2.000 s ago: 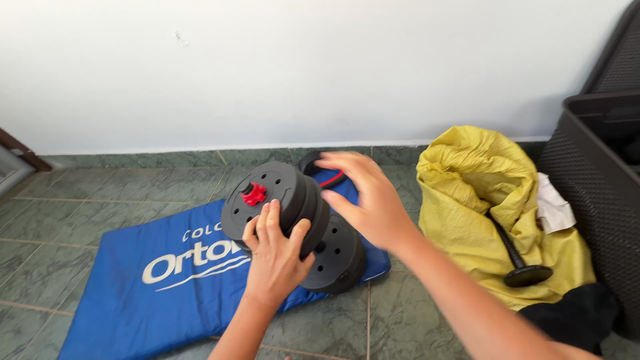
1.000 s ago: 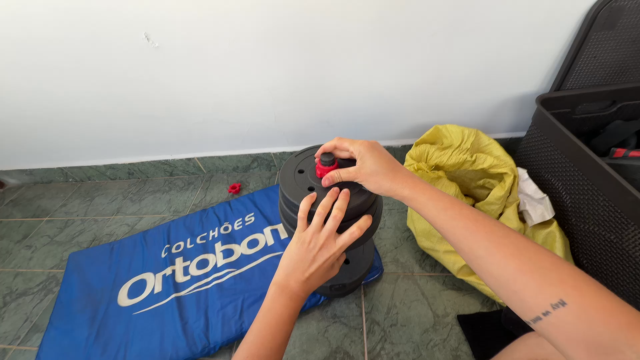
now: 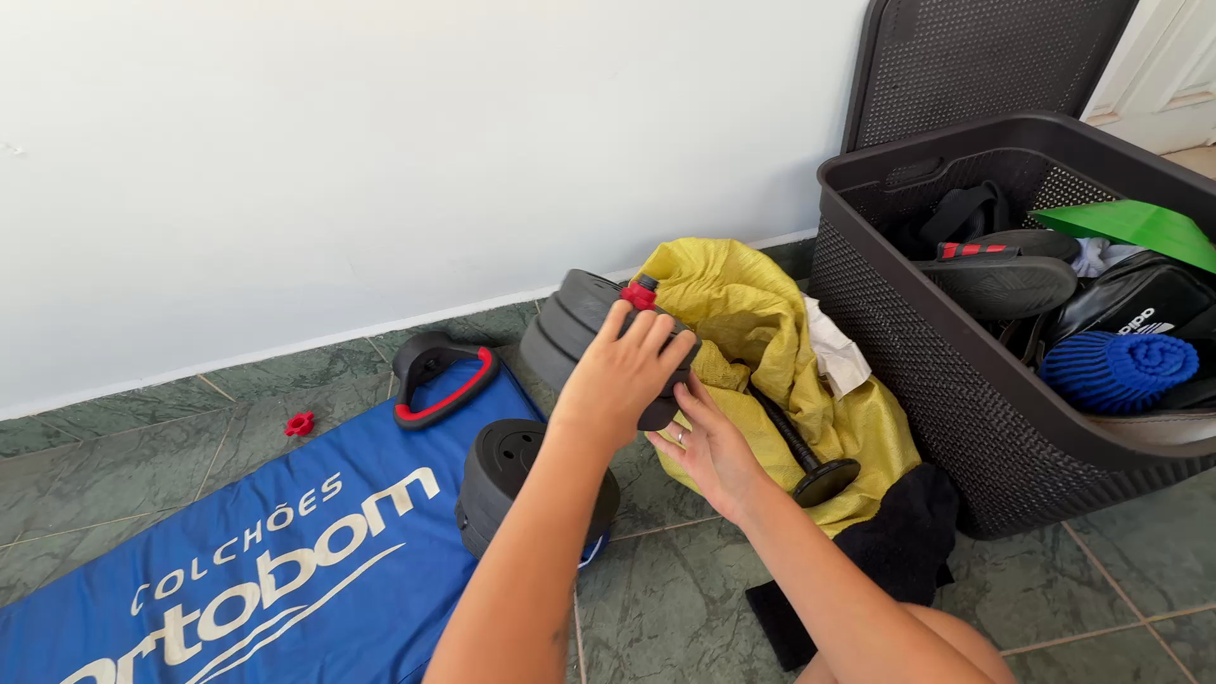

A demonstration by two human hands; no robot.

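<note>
Black weight plates [image 3: 570, 328], stacked on a bar with a red star nut [image 3: 639, 295] at its end, are lifted and tilted over the yellow sack's left edge. My left hand [image 3: 622, 375] grips the stack from above, near the nut. Under its right side, my right hand [image 3: 705, 442] supports the lower plates; the fingertips are partly hidden. Another stack of black plates [image 3: 503, 465] rests on the blue mat [image 3: 380, 560], partly behind my left forearm. A black handle with a red inner grip [image 3: 446, 385] lies at the mat's back edge, and a loose red star nut [image 3: 299, 424] sits on the tiles.
A yellow woven sack [image 3: 731, 285] holds a black bar with a round end [image 3: 825, 482] against it. Black cloth [image 3: 898, 532] lies in front. At right stands an open dark basket [image 3: 902, 380] with sandals, a blue knitted item and a green piece. The wall [image 3: 380, 171] runs behind.
Both hands have moved the held plate stack right, off the other stack toward the yellow sack. My right hand has left the red nut and is now under the plates. The view has shifted right.
</note>
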